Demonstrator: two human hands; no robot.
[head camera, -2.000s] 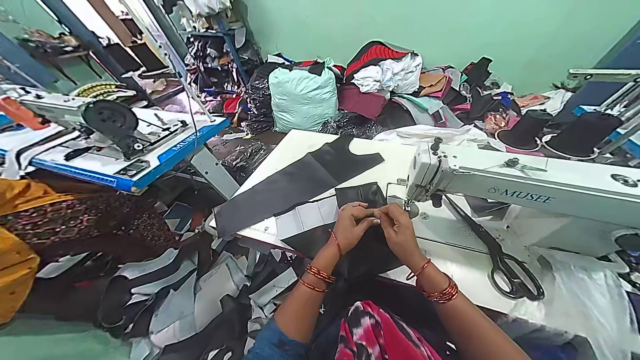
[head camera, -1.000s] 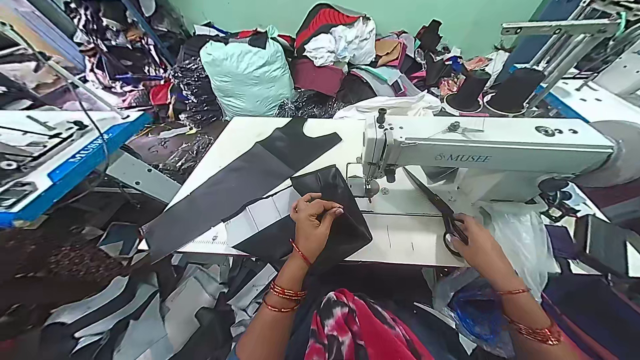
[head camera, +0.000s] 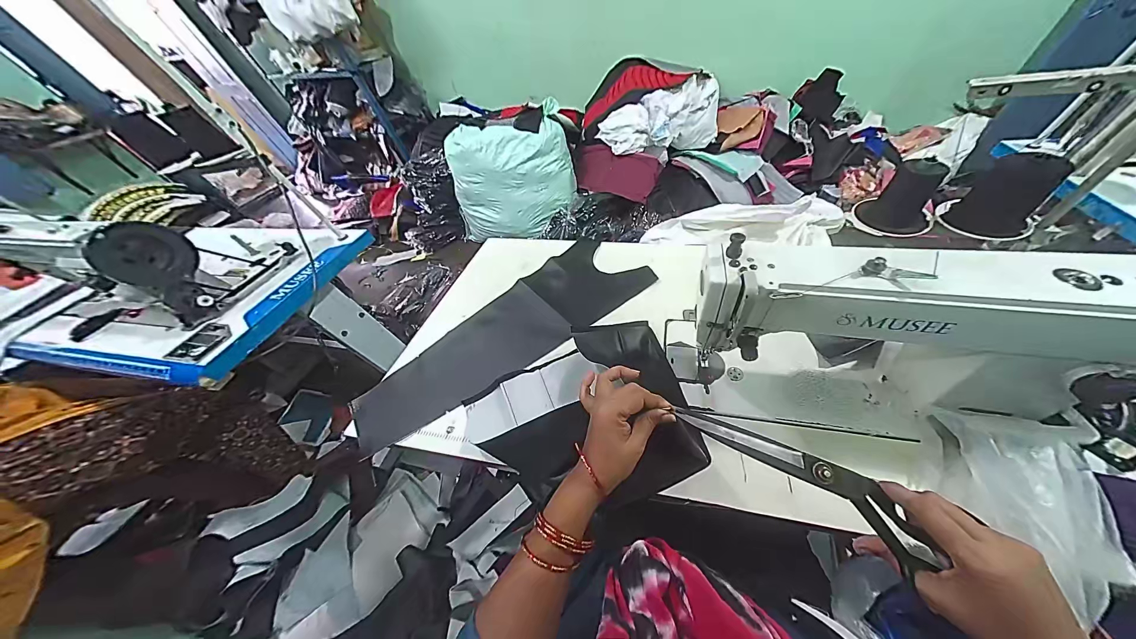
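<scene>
My right hand holds large black-handled fabric scissors by the handles, at the table's front right. Their blades point left, and the tips meet the fingertips of my left hand. That hand pinches something too small to make out, over a piece of black material. A long dark cut piece lies behind and left of it, with white strips between. The needle area of the white sewing machine stands just behind the scissor blades.
Thread cones stand behind the machine. A clear plastic bag hangs at the right edge. Another sewing machine on a blue-edged table is at left, near a person's patterned clothing. Fabric scraps lie below; bundles line the wall.
My right hand left the left one, reached the scissors lying on the table, and has now lifted them so their tips are at my left fingertips. The view has shifted.
</scene>
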